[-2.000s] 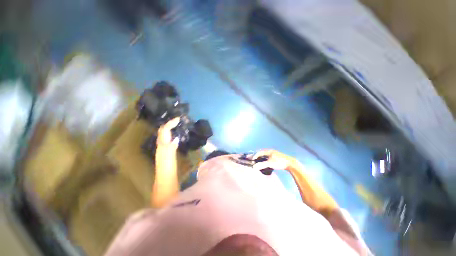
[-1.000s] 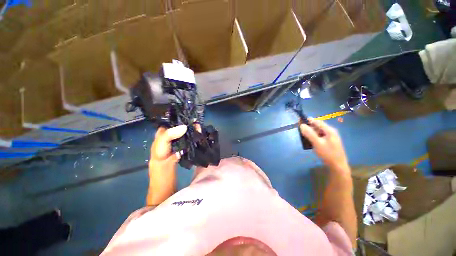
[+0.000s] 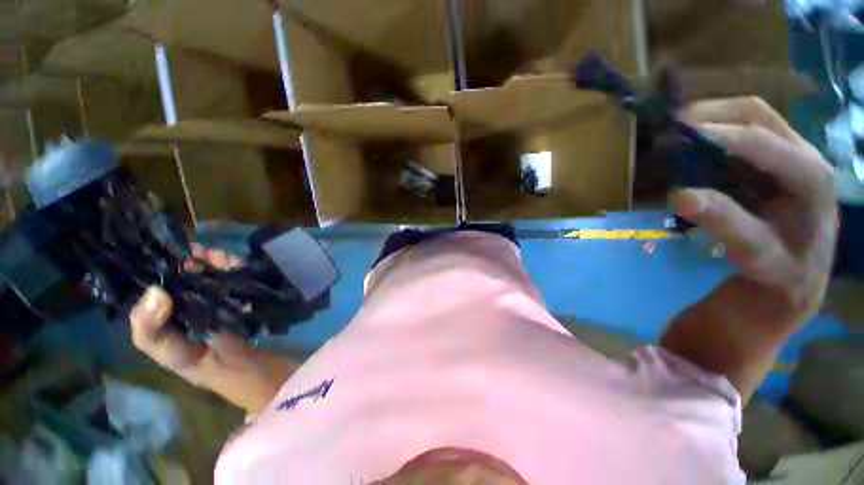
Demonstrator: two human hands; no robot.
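Note:
My left hand (image 3: 189, 341) holds a large cluster of black power adapters (image 3: 161, 256) with bundled cords and pale labels, at the left. My right hand (image 3: 758, 189) is raised close to the camera at the right, with a dark, blurred power adapter and cord (image 3: 677, 133) in its fingers. Open brown product boxes (image 3: 379, 123) stand in rows in front of me. A black item lies in one near box. A small white card (image 3: 537, 172) with something dark beside it lies in the box to its right.
Blue floor with a yellow line (image 3: 616, 234) shows between the boxes and my body. Shiny translucent bags (image 3: 123, 426) are at the lower left. Brown cartons (image 3: 829, 379) are at the lower right. Blurred pale items show at the upper right edge.
The view now faces the box rows from above. The adapter cluster in my left hand shows further left and larger. My right hand has risen over the boxes at the right, still holding its adapter.

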